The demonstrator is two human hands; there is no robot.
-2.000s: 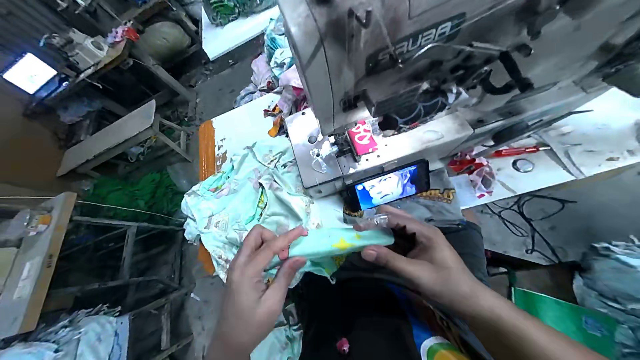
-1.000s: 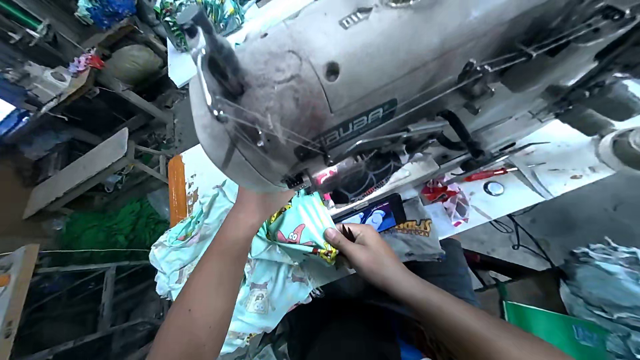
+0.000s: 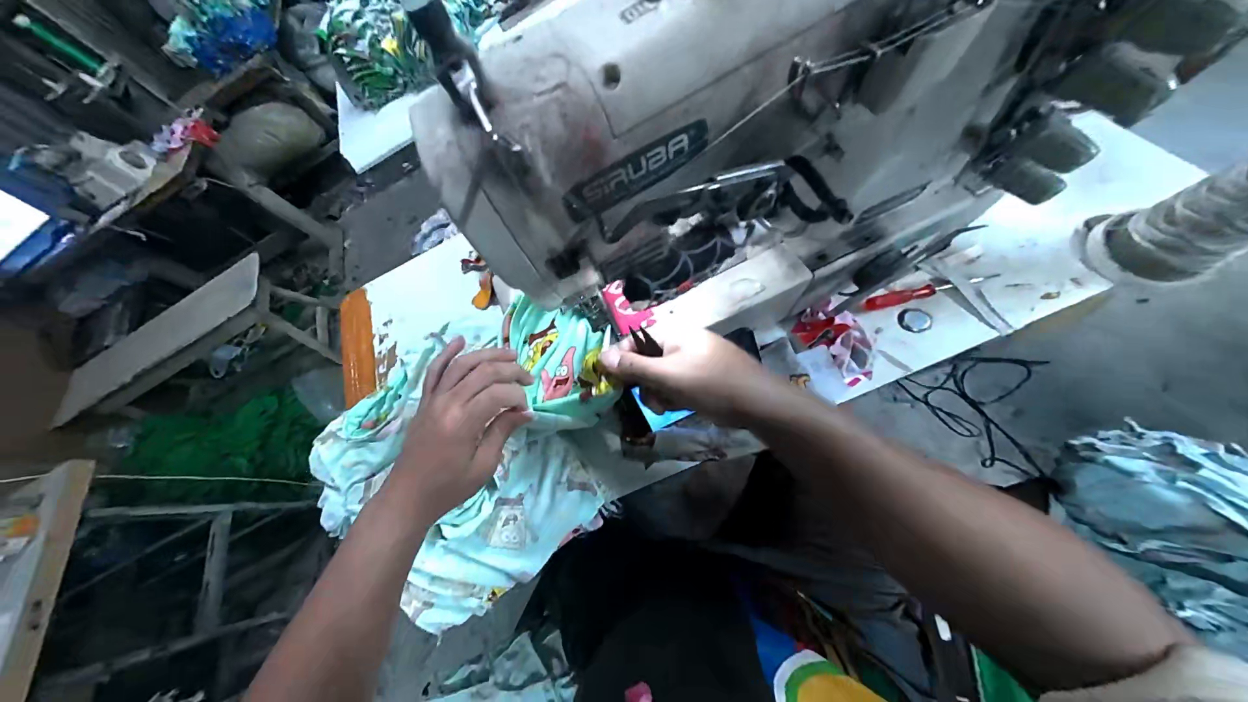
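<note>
A mint-green printed fabric garment (image 3: pixel 512 522) lies bunched on the white sewing table, and its upper part runs to the needle area of a Siruba industrial sewing machine (image 3: pixel 585 127). My left hand (image 3: pixel 473 419) rests on the fabric at its left with the fingers spread. At the right edge of the cloth, my right hand (image 3: pixel 692 375) pinches the fabric between thumb and finger, and small dark pointed snips (image 3: pixel 645 341) stick out of the same hand. A phone (image 3: pixel 665 414) with a lit screen lies partly hidden beneath that hand. The needle itself is hidden.
On the table's right part lie a red screwdriver (image 3: pixel 902 297), a metal ring (image 3: pixel 915 320) and red-and-white scraps (image 3: pixel 838 341). A thread cone (image 3: pixel 1180 234) stands at far right. Black cable (image 3: pixel 985 409) lies on the floor. A bench (image 3: pixel 161 336) stands at left.
Two seconds ago both hands held a folded piece of the fabric in front of the machine; now the fabric is at the needle area. My left hand has drawn back from the machine head since one second ago.
</note>
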